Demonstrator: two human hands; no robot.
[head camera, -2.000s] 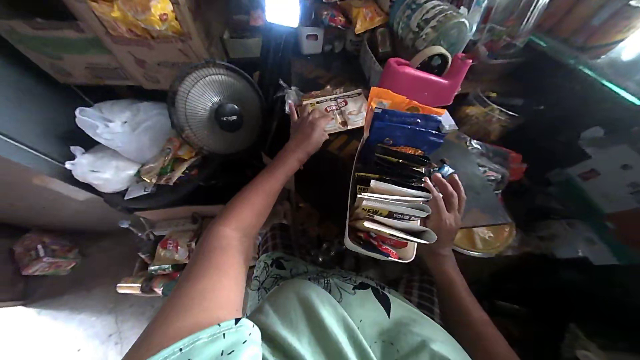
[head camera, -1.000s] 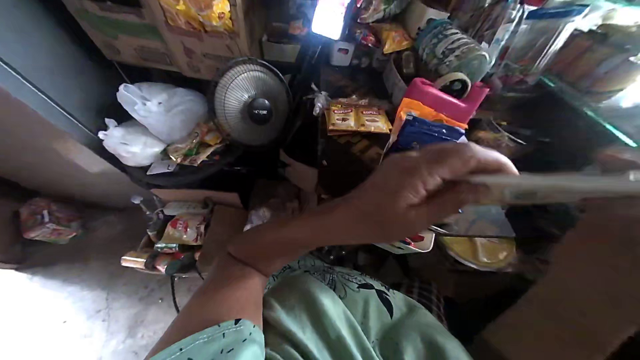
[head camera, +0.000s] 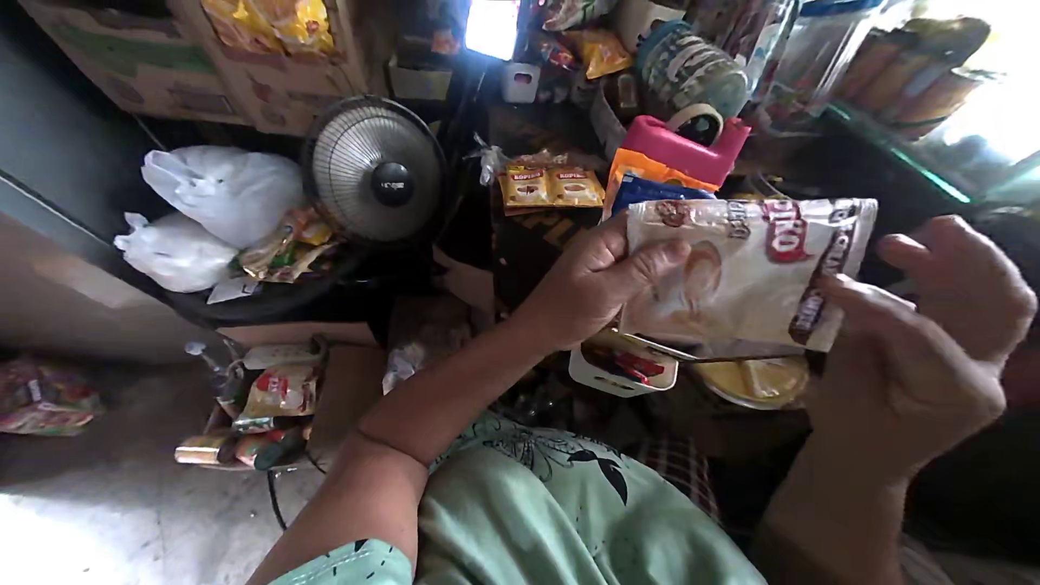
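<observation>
My left hand (head camera: 605, 280) grips the left edge of a pale Kopiko coffee sachet (head camera: 731, 276), thumb on its face. At the sachet's right edge is my right hand (head camera: 934, 325), its fingertips near or on the edge; whether they pinch it I cannot tell. Behind the sachet, a white basket (head camera: 621, 382) shows red packets at its near end, with orange and blue packets (head camera: 660, 188) at its far end. Yellow-brown Kopiko sachets (head camera: 552, 187) lie on a dark box beyond my left hand.
A round fan (head camera: 378, 175) and white plastic bags (head camera: 227, 195) stand at the left. A pink container (head camera: 691, 150) and a plastic jar (head camera: 695, 69) are at the back. An open carton (head camera: 345, 398) of packets sits low left, a yellow round tub (head camera: 756, 380) right of the basket.
My left hand has moved right from the packets at the back and now holds the pale sachet up over the basket. My right hand has left the basket's packets. The view has shifted somewhat.
</observation>
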